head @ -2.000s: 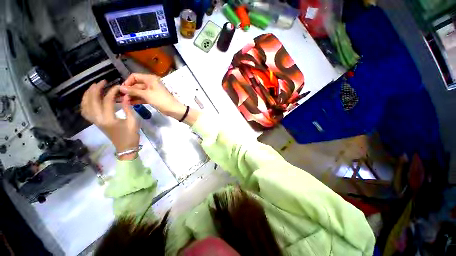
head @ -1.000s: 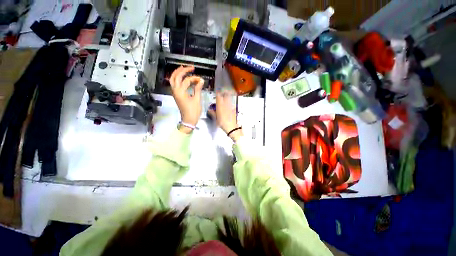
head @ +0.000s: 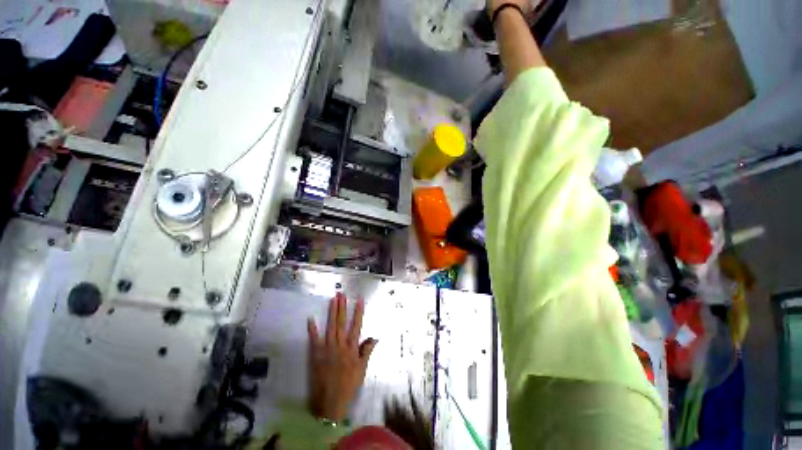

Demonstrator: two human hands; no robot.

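Note:
My left hand [head: 337,359] lies palm down with fingers spread on the white plate [head: 281,325] beside the machine head, holding nothing. My right arm reaches to the top of the picture; my right hand [head: 517,7] is mostly cut off by the top edge, near a dark round thing, and its grip cannot be seen. The grey-white sewing machine head [head: 237,97] fills the left, with a round metal thread disc [head: 182,202] on it. A fine thread runs from the disc up along the head.
A yellow cylinder [head: 441,149] and an orange part [head: 433,228] stand behind the plate. A cardboard sheet [head: 651,83] and a white bottle [head: 617,165] are beyond my right arm. Bagged spools [head: 623,228] lie at right. Black webbing [head: 81,53] is at upper left. A thin green item [head: 468,424] is near the bottom.
My hands have moved apart. My left hand has come down flat on the plate, and my right arm has stretched far forward. The view has shifted towards the machine head; my sleeve now covers the screen's area.

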